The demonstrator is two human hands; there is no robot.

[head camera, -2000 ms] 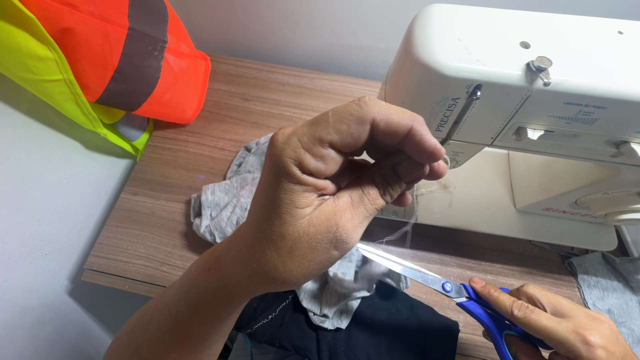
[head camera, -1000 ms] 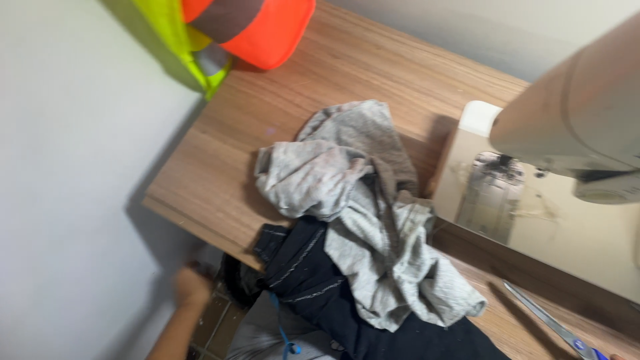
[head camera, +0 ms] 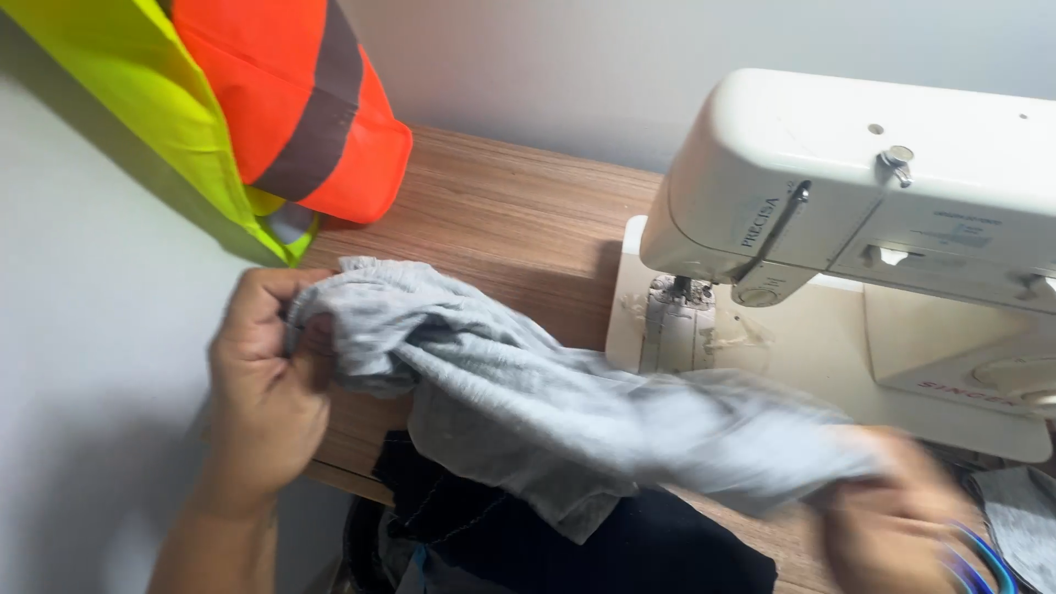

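A piece of grey knit fabric (head camera: 511,371) is stretched between my two hands, above the wooden table and in front of the sewing machine (head camera: 825,181). At its left end, my left hand (head camera: 268,371) grips a bunched edge between thumb and fingers. My right hand (head camera: 899,511), blurred, is closed on the other end at the lower right. The blue handles of the scissors (head camera: 982,561) show beside my right hand; whether they rest in it I cannot tell, and the blades are hidden. Dark navy fabric (head camera: 660,544) with light stitching lies below the grey fabric.
An orange and yellow reflective garment (head camera: 272,107) hangs at the upper left, over the corner of the wooden table (head camera: 511,190). Another piece of grey fabric (head camera: 1023,520) lies at the right edge. A pale wall stands behind the machine.
The grey fabric, lying bunched on the table a second ago, is now lifted and pulled out between both hands. My left hand has come up from below the table edge.
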